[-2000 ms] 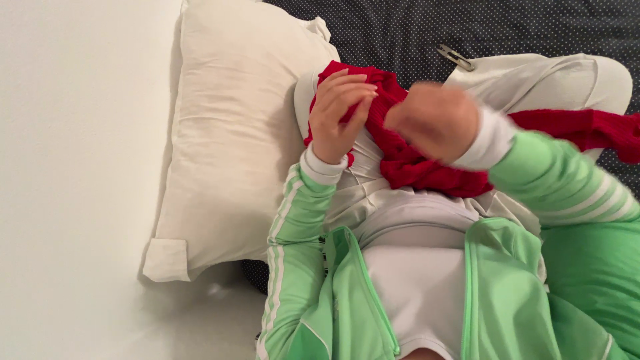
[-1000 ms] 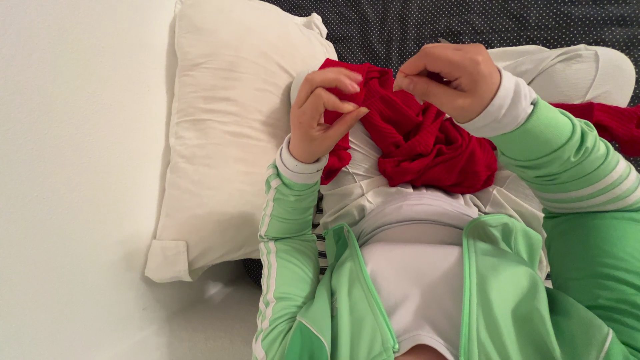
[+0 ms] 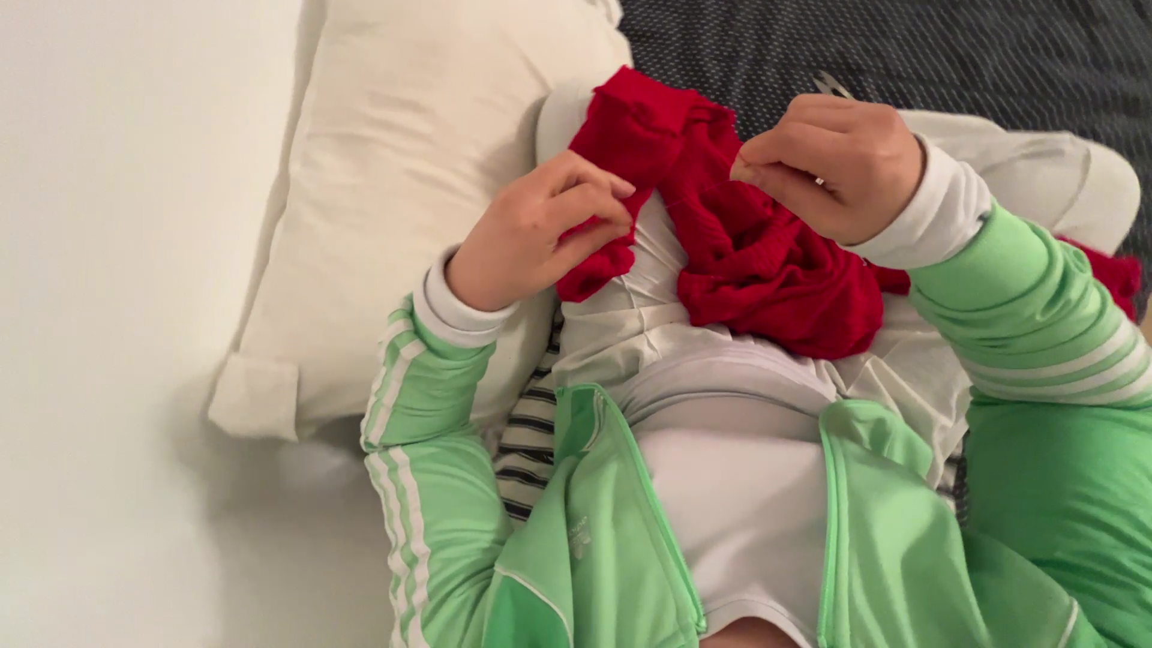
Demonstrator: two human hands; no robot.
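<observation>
A red knitted cloth [image 3: 783, 279] lies bunched across the lap, over white trousers. My left hand [image 3: 553, 225] is over the cloth's left part, its thumb and fingertips close together; whether something thin is between them cannot be told. To the right, my right hand [image 3: 832, 171] is raised over the cloth, with thumb and forefinger pinched together. A tiny bright spot shows by its curled fingers, too small to name. Just beyond that hand, a small metal tool [image 3: 832, 85] is partly hidden, its two narrow prongs showing.
A cream pillow [image 3: 414, 180] lies at the left, beside a pale wall [image 3: 117, 270]. Dark dotted fabric [image 3: 990, 54] spreads behind the legs. Striped fabric [image 3: 529, 441] shows under the left side. More red cloth [image 3: 1113, 274] lies at the far right.
My left hand has come down from its raised position. My right hand, blurred in motion two seconds ago, now holds a pinch farther from the left hand's fingertips.
</observation>
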